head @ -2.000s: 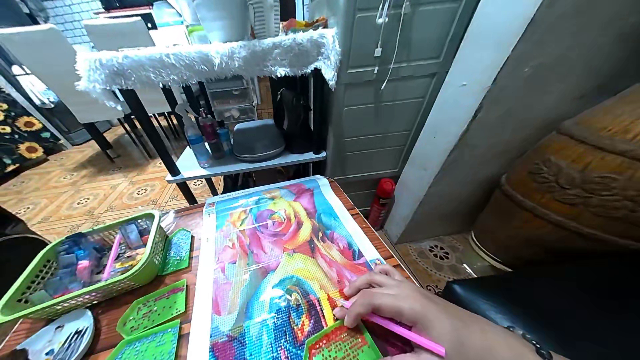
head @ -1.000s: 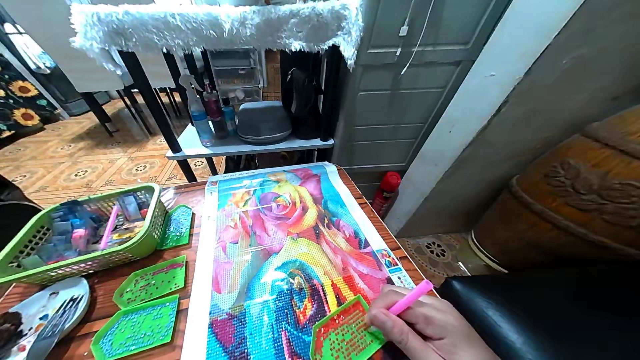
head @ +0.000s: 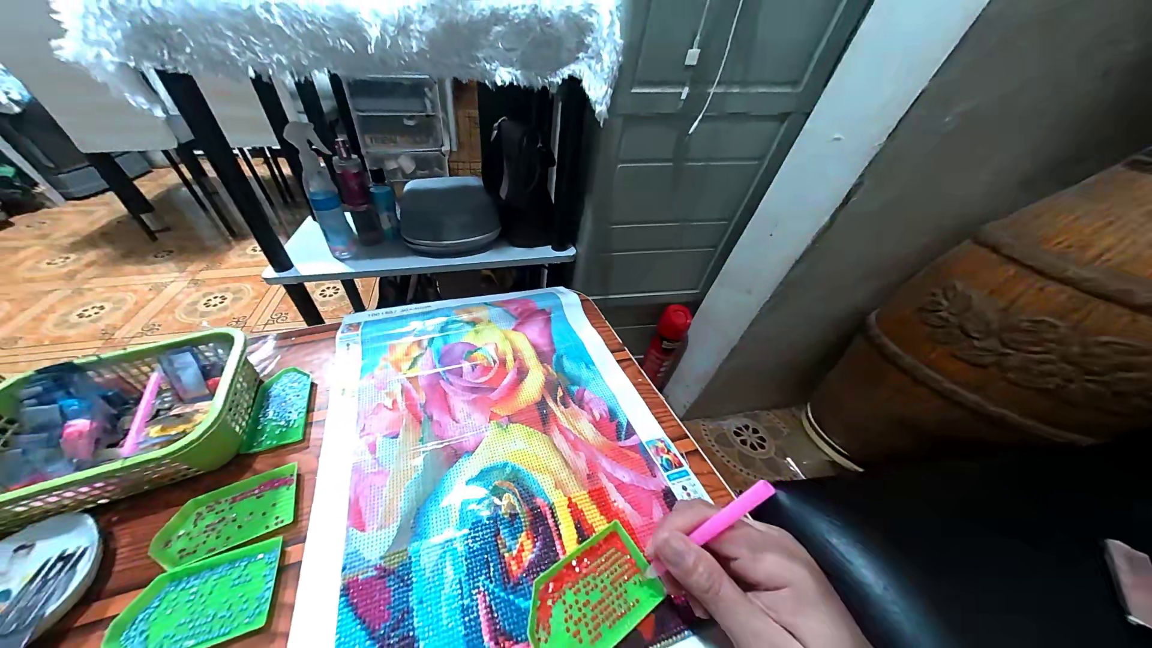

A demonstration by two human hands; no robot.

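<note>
My right hand (head: 751, 571) holds a pink diamond-painting pen (head: 715, 526) between thumb and fingers, its tip at the right edge of a green tray with red drills (head: 598, 589). That tray lies on the lower part of a rose diamond-painting canvas (head: 486, 432), which is spread on a wooden table. Left of the canvas lie a green tray with light blue drills (head: 202, 598), a green tray with dark pinkish drills (head: 229, 513) and a green tray with pale blue drills (head: 281, 409). My left hand is out of view.
A green plastic basket (head: 117, 486) of small packets and a plate with tweezers-like tools (head: 45, 576) stand at the left. Beyond the table are a shelf (head: 414, 264) with bottles and a red canister (head: 667, 342). A carved wooden barrel (head: 999, 342) and a black seat (head: 936, 540) are at the right.
The pen's tip has moved from the canvas to the tray with red drills, and its pink shaft now points up to the right. The view has shifted somewhat.
</note>
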